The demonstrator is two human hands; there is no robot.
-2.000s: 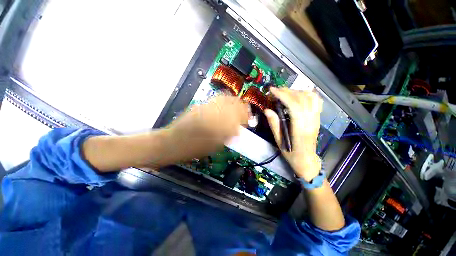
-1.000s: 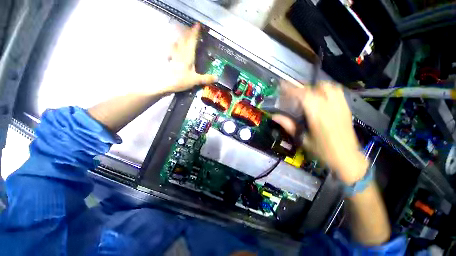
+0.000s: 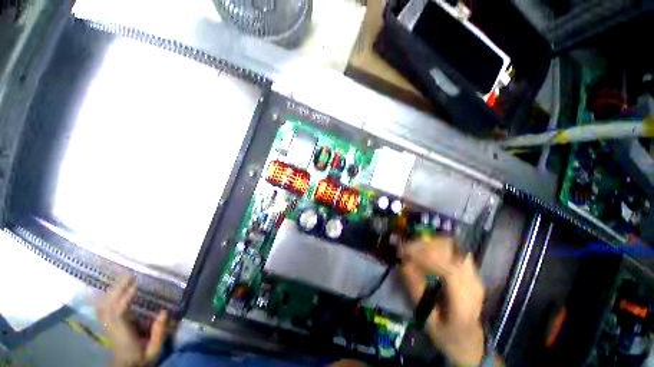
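Observation:
The green circuit board (image 3: 297,297) lies in its dark carrier (image 3: 233,179) on the conveyor. It bears two copper-orange chokes (image 3: 335,196), round pale-topped capacitors (image 3: 334,228) and a long silver heatsink (image 3: 323,259) with a black lead wire across it. My right hand (image 3: 448,294) is over the board's right part, blurred, fingers bent around a slim dark pen-like tool (image 3: 428,301); its fingertips are hard to make out. My left hand (image 3: 133,326) is at the lower left, off the board, by the near conveyor rail, blurred, with fingers apart and nothing seen in it.
A bright white panel (image 3: 154,158) lies left of the carrier between toothed chains. A black bin holding a white-framed part (image 3: 459,46) stands beyond the far rail (image 3: 344,93). More green boards (image 3: 584,179) are at the right. An orange item (image 3: 556,326) lies at the lower right.
My left hand has moved from the board's upper left corner down to the near rail. My right hand has moved down over the board's right part. The view has shifted.

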